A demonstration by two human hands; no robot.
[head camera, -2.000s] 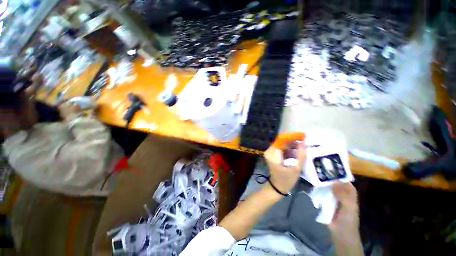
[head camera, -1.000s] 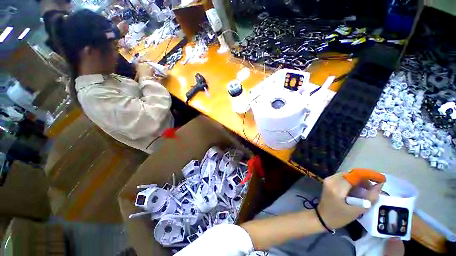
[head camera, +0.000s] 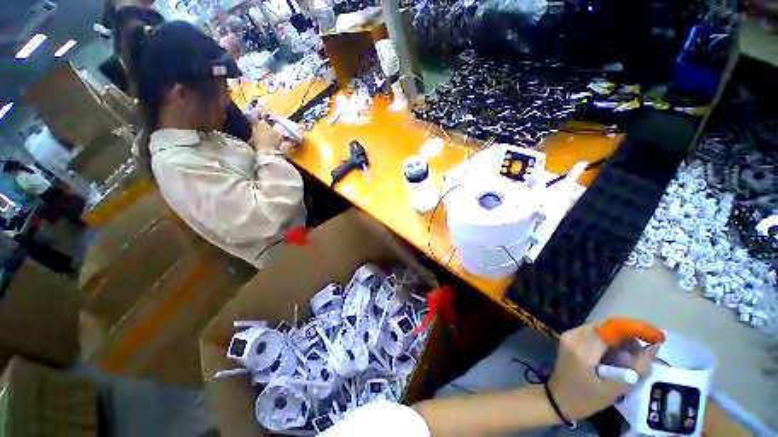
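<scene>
My left hand (head camera: 599, 367) is at the lower right, with a bright orange cover on a finger. It holds a white camera housing (head camera: 691, 375) by its left side. The housing's dark square face with small openings is turned towards me. A white rod-like part, possibly an antenna (head camera: 616, 373), sticks out between my fingers. The bottom edge of the picture cuts off the housing's lower end. My right hand is not visible.
An open carton (head camera: 281, 282) of white housings (head camera: 350, 350) stands below the bench (head camera: 388, 201). On the bench are stacked housings (head camera: 490, 230), a black tray (head camera: 597, 239), a bottle (head camera: 420, 183), a black glue gun (head camera: 350, 162) and small white parts (head camera: 704, 247). A person (head camera: 213, 179) sits at left.
Since two seconds ago, the view has swung left and the held housing has shifted to the lower right. My right hand, with a limp white piece earlier, has left the view.
</scene>
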